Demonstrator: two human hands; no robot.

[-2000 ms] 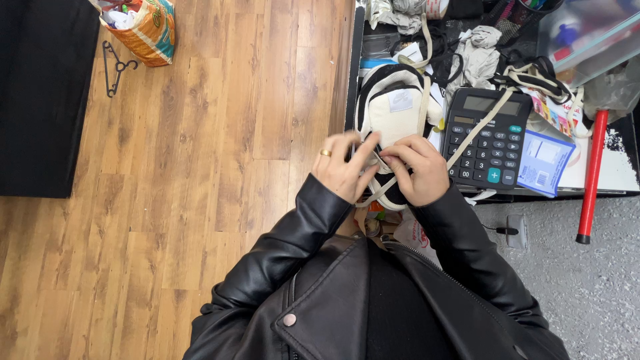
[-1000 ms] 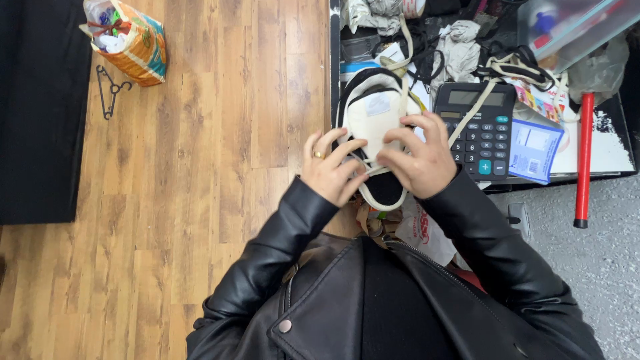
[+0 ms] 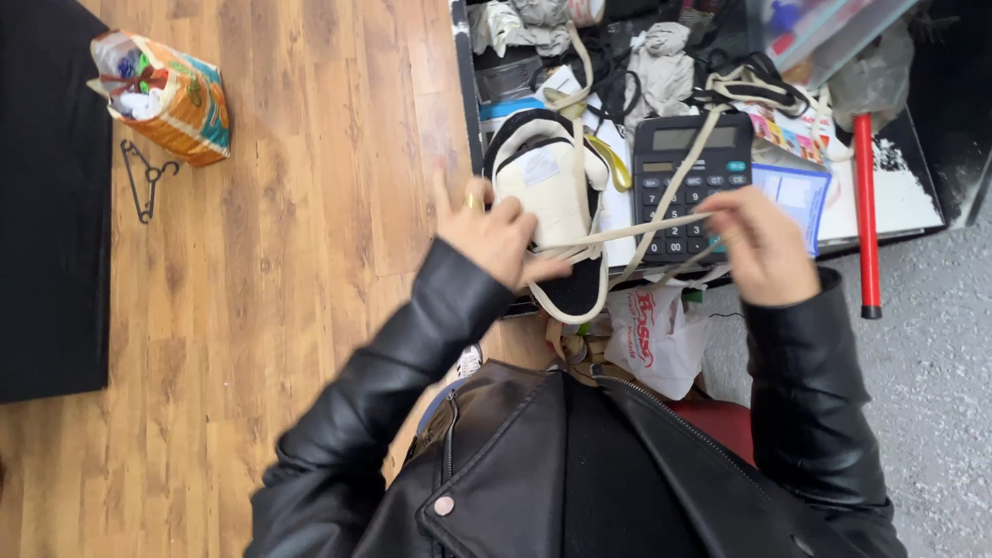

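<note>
A black and cream shoe lies at the table's left edge, its cream tongue up and its black toe toward me. My left hand rests against the shoe's left side, fingers spread; whether it grips anything there is unclear. To the right, over the calculator, my right hand pinches a cream shoelace that runs taut from the shoe. Another stretch of cream lace crosses the black calculator on a slant.
Crumpled paper, black cords and a clear plastic box crowd the table's back. A red tube overhangs the right front. A white plastic bag hangs below the edge. On the wooden floor are an orange bag and a black hanger.
My right hand has moved right, away from the shoe, and now draws out a lace. My left hand stays by the shoe's left side.
</note>
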